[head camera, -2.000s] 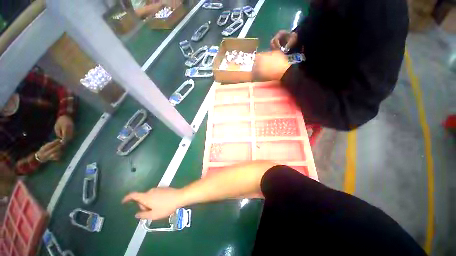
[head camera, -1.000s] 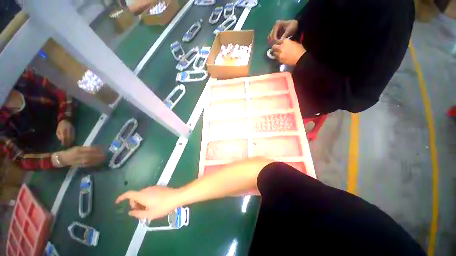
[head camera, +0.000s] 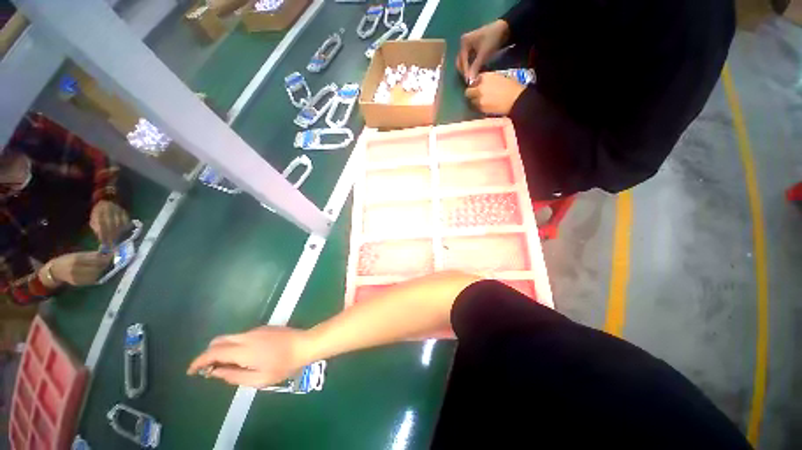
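Observation:
My right hand (head camera: 255, 356) reaches in from the lower right over the green bench. Its thumb and fingers are pinched together at the left, with a tiny dark part (head camera: 207, 371) seemingly between them, too small to make out. A silvery loop-shaped unit (head camera: 308, 377) with a blue band lies on the bench, partly hidden beneath my hand. My forearm crosses over the near end of the salmon-red compartment tray (head camera: 437, 198), whose pockets hold speckled tiny parts. My left hand is out of the picture.
An open cardboard box (head camera: 400, 114) of white fittings stands beyond the tray, near a person in black. Across the bench, a person in plaid handles a loop unit (head camera: 120, 253). A pale post (head camera: 237, 171) rises from the divider strip. Several loop units lie about.
My right hand's fingers have closed from apart into a pinch. The person opposite has reached in and now holds a loop unit. The view has shifted slightly.

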